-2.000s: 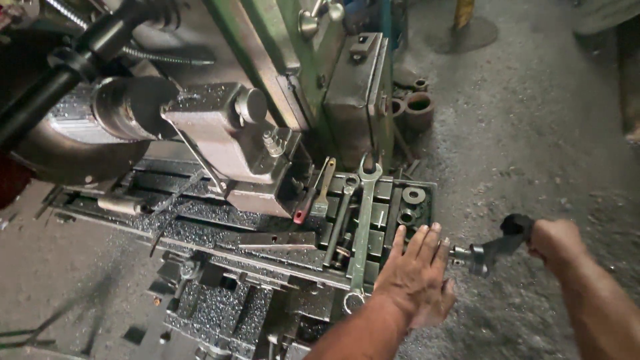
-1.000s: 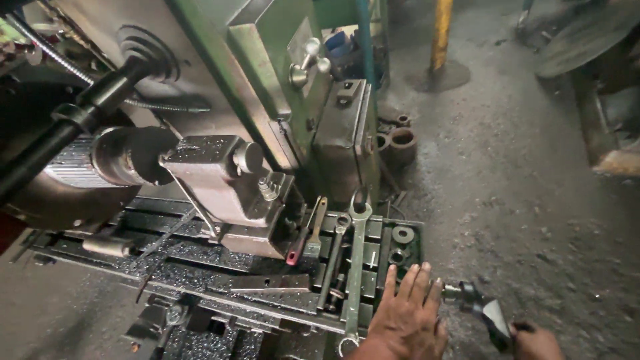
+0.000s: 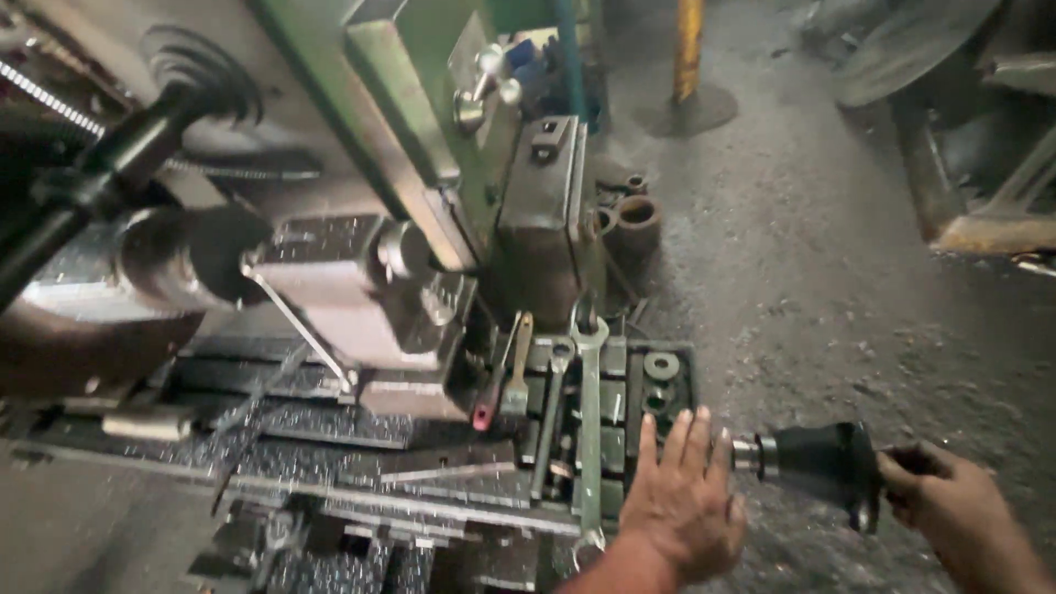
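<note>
My left hand [image 3: 685, 491] lies flat with its fingers spread on the right end of the milling machine's table [image 3: 330, 487], beside a large combination wrench [image 3: 591, 421]. My right hand [image 3: 940, 483] is closed around the handle of a crank [image 3: 817, 466] at the table's end; motion blurs the crank. A second wrench [image 3: 551, 429], a flat brush [image 3: 520, 367] and a red-handled tool [image 3: 487, 404] lie left of the large wrench. Washers [image 3: 662, 365] sit in the end recess, just beyond my left fingertips.
A tailstock [image 3: 355, 305] stands on the chip-strewn table, next to a cylindrical workpiece [image 3: 74, 280] under a dark arbor [image 3: 107, 173]. The green machine column [image 3: 396, 99] rises behind. Rusty pipe pieces [image 3: 639, 219] and a yellow post [image 3: 688, 49] stand on the floor.
My right hand and the crank handle have gone round to other positions, lower a second ago and now level with the crank's shaft. My left hand stays at the table's end.
</note>
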